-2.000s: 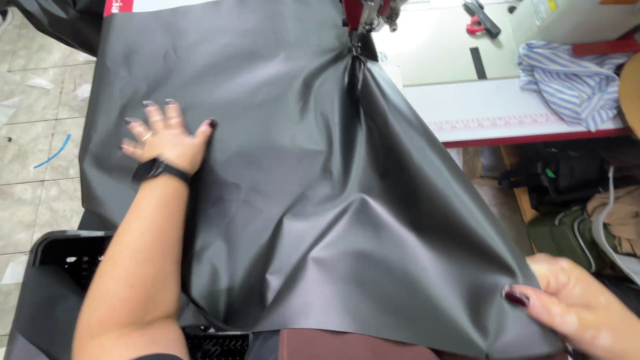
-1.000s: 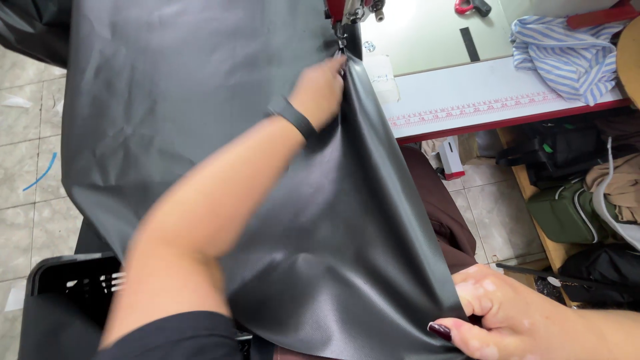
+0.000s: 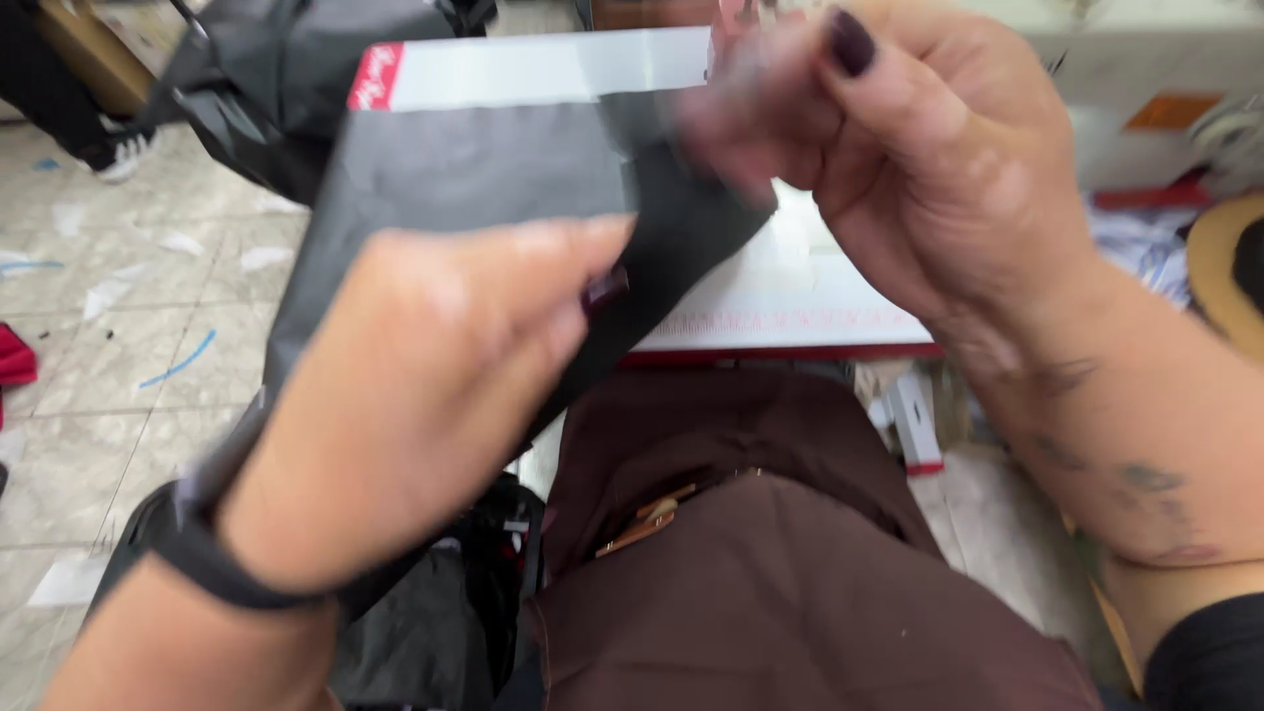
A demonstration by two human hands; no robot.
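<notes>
The black coated fabric [image 3: 474,163] lies over the left part of the sewing machine's white table [image 3: 810,316] and hangs off its front edge. My left hand [image 3: 434,346], with a dark band at the wrist, is in front of the fabric, thumb and fingers closed together near its right part; whether cloth is pinched between them cannot be made out. My right hand [image 3: 918,148] is raised at the upper right with curled, blurred fingertips by the fabric's upper right corner. It hides most of the red part of the sewing machine [image 3: 733,25]. What its fingertips hold is unclear.
A brown apron [image 3: 770,583] with tools in its pocket covers my lap. A black crate [image 3: 148,543] stands at lower left, and more black material [image 3: 296,79] is bunched behind. Another person's shoe [image 3: 126,156] is at upper left. Striped cloth [image 3: 1145,247] and a tan round object [image 3: 1224,267] lie right.
My right hand has let go of the fabric's lower right corner and risen to the upper right. The fabric no longer spreads over my lap, and the brown apron shows. The view has shifted.
</notes>
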